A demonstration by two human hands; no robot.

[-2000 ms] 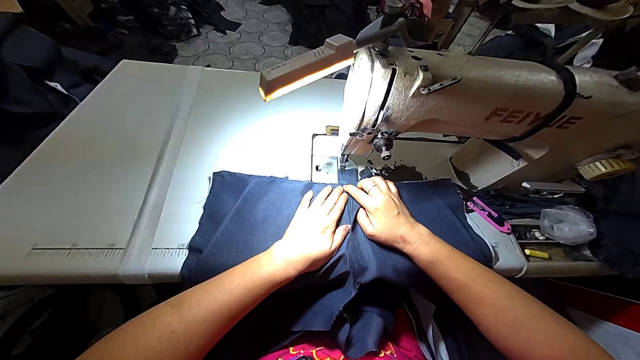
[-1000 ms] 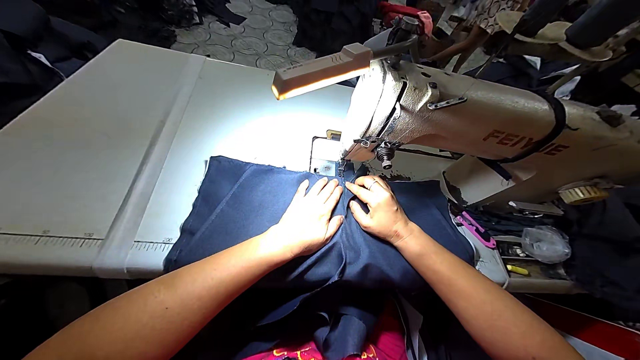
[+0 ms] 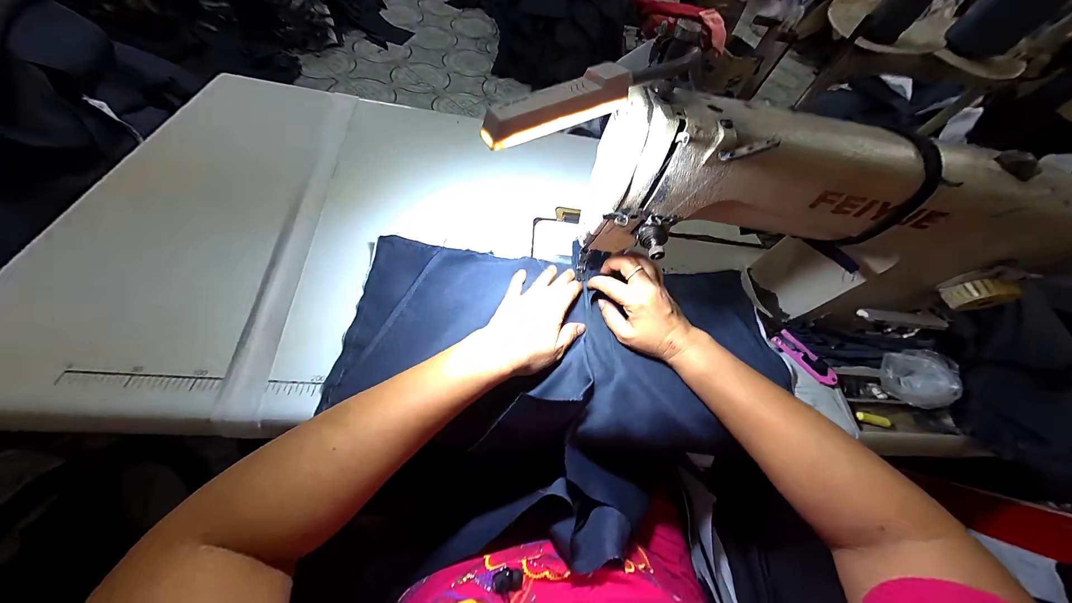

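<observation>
Navy fabric (image 3: 419, 293) lies across the sewing machine table and hangs over its front edge towards my lap. At the needle and presser foot (image 3: 584, 261) of the Feiyue sewing machine (image 3: 754, 167), a ridge of the cloth runs under the foot. My left hand (image 3: 540, 322) rests flat on the fabric just left of this ridge, fingers spread. On its right side, my right hand (image 3: 641, 306), with a ring on one finger, has its fingers bent and pinches the cloth close to the foot. The fingertips beside the machine head are partly hidden.
A lit lamp (image 3: 557, 105) juts left from the machine head. The white table (image 3: 167, 251) has a printed ruler along its front edge. At right are a pink-handled cutter (image 3: 804, 358), a clear plastic bag (image 3: 921, 378) and a yellow tape roll (image 3: 980, 291). Dark cloth piles lie beyond.
The fabric has shifted a little further towards the needle between my hands. Both hands stay on it, and my right fingers are now more bent beside the presser foot.
</observation>
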